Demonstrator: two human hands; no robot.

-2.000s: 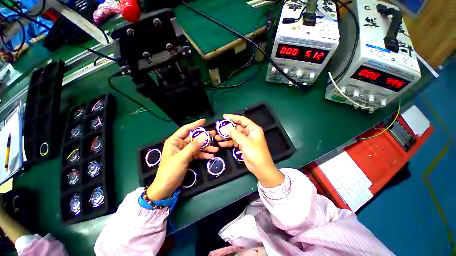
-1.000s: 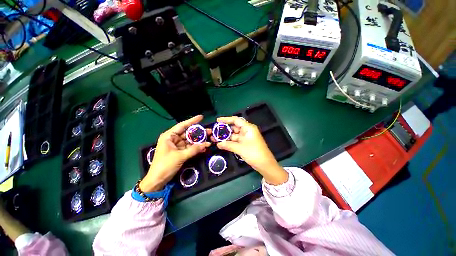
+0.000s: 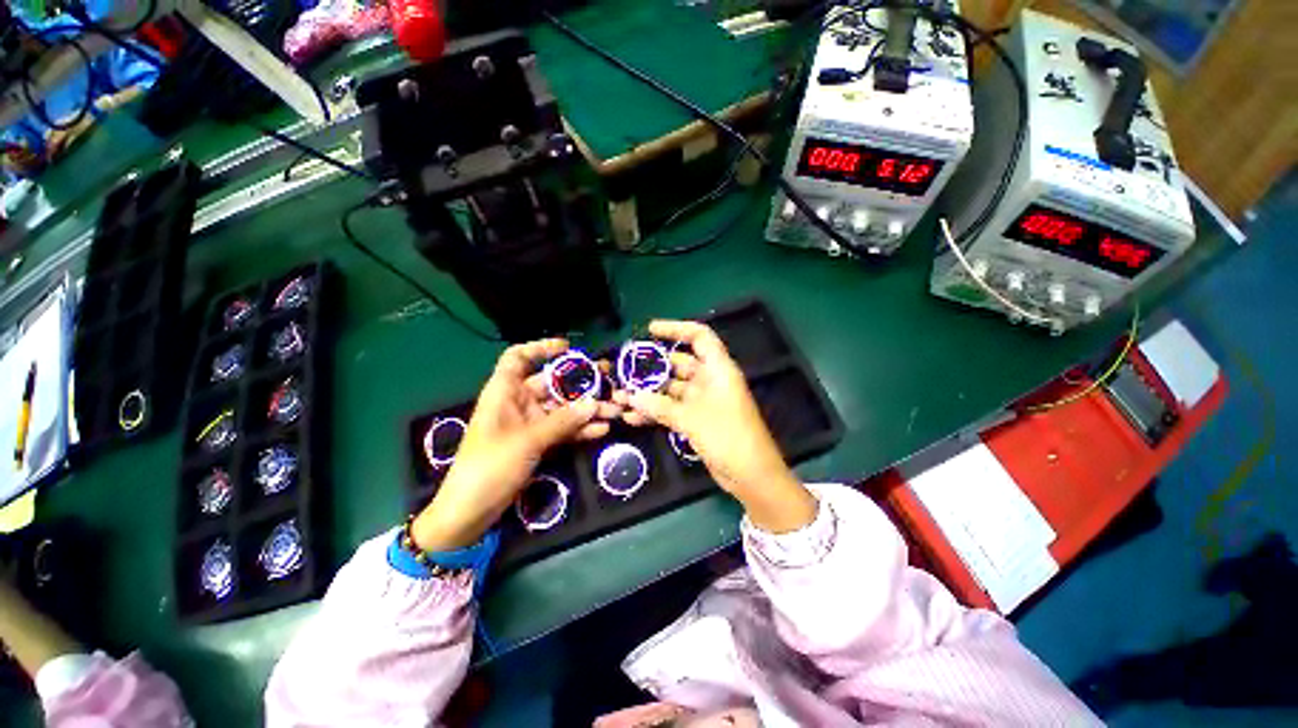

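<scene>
My left hand (image 3: 505,444) holds a round watch head (image 3: 574,376) with a shiny silver rim in its fingertips. My right hand (image 3: 719,420) holds a second watch head (image 3: 644,366) beside it, faces up. Both are above a long black compartment tray (image 3: 780,353). Several discs sit in the tray's pockets, one with a pale face (image 3: 621,469) and one ring with a dark centre (image 3: 542,502). My hands and wrists hide part of the tray.
A black fixture (image 3: 491,185) stands behind the tray. Trays (image 3: 254,455) lie at left, near a record sheet (image 3: 46,373). Two power supplies (image 3: 871,135) stand right rear, above a red bin (image 3: 1089,491). Another person's arm (image 3: 100,683) shows lower left.
The hands turned the two watch heads from a tilted pose to faces up, side by side, and have since shifted slightly. The camera view has moved slightly.
</scene>
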